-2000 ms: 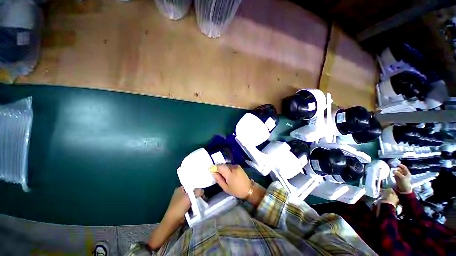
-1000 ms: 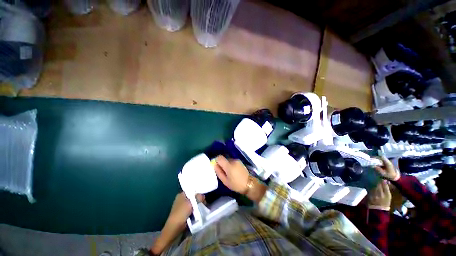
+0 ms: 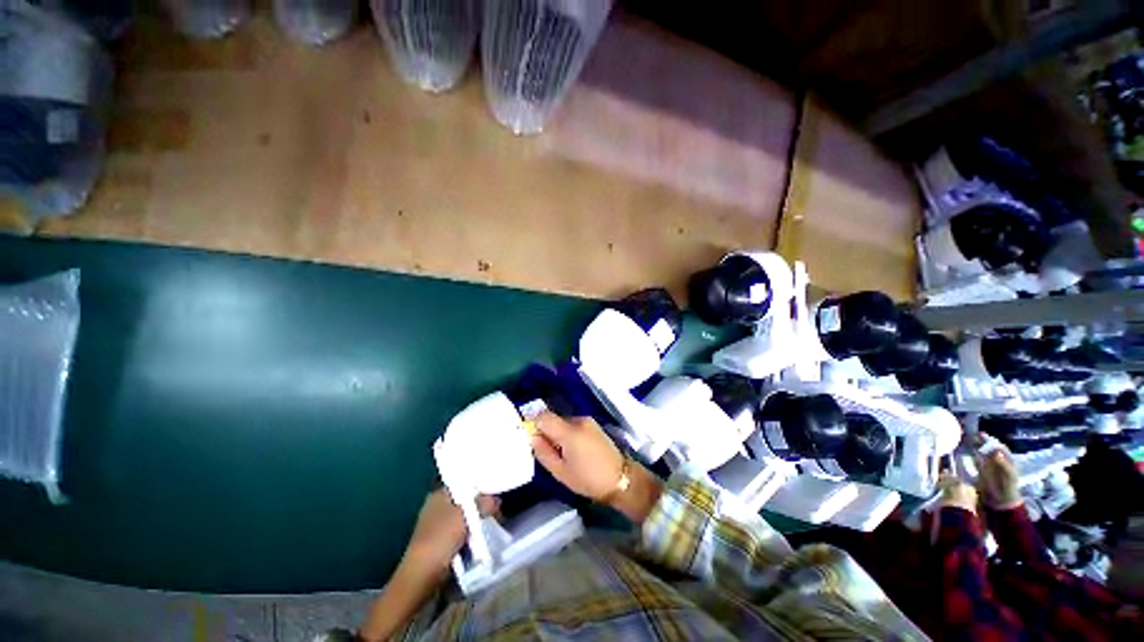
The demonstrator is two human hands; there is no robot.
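A white security camera [image 3: 487, 447] with a black head is tilted near the bench's front edge, its flat white bracket toward me. My right hand [image 3: 580, 459] is at the camera's right side, its fingertips closed on a small yellowish piece by the black head. My left hand [image 3: 454, 508] is under and behind the camera's arm; its fingers are mostly hidden, so its hold cannot be told. A dark blue cloth [image 3: 565, 386] lies behind the camera, partly covered. Another white camera [image 3: 617, 351] lies just to the right.
Several cameras [image 3: 803, 426] crowd the right of the green bench [image 3: 251, 376]. A brown board [image 3: 376, 163] lies behind, with clear ribbed trays [image 3: 533, 63] at its back. A clear ribbed tray [image 3: 35, 383] is at far left. Another person's hands [image 3: 979, 479] work at the right.
The camera has turned a little, so its labelled black head shows again beside my right fingers. My hands stay at it. The other person's hands have shifted around a white part.
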